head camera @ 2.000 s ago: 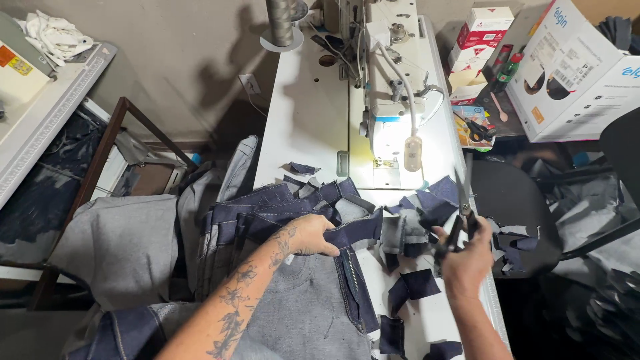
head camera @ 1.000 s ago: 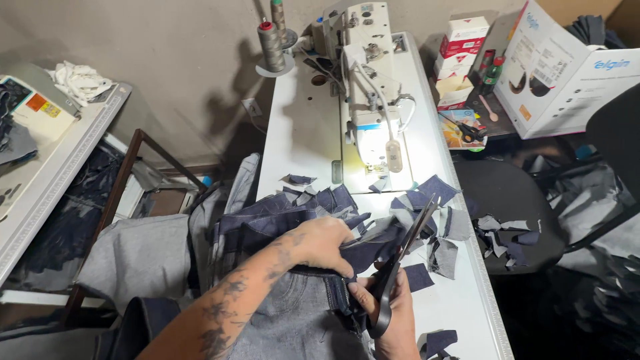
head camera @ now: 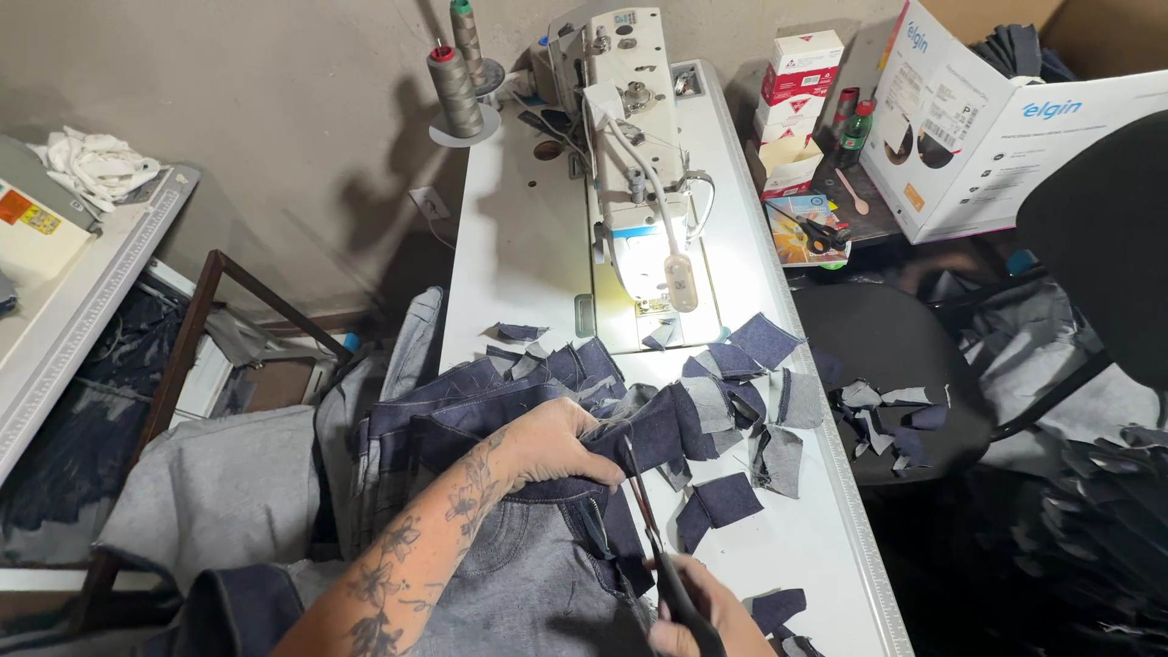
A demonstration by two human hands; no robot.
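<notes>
My left hand (head camera: 558, 447) pinches the waistband end (head camera: 639, 438) of a dark denim garment (head camera: 520, 566), which lies grey side up over the table's front left. A pair of black-handled scissors (head camera: 675, 584) is in my right hand (head camera: 707, 607), the blades pointing up beside that waistband end, just right of my left thumb. Whether the blades touch the cloth I cannot tell. More folded denim (head camera: 438, 392) lies under and behind my left hand. Several cut denim pieces (head camera: 721, 502) are scattered to the right of the garment. A zipper (head camera: 598, 529) shows near its right edge.
An industrial sewing machine (head camera: 639, 182) with its lamp lit stands at the table's back, two thread cones (head camera: 453, 96) to its left. On the right are a black chair (head camera: 899, 365) holding scraps, a dark shelf with boxes (head camera: 801, 91), a bottle (head camera: 855, 132) and other scissors (head camera: 817, 235).
The scissors were held away to the right two seconds ago, then came across to the cloth by my left hand. They now sit lower, their blades pointing up more steeply.
</notes>
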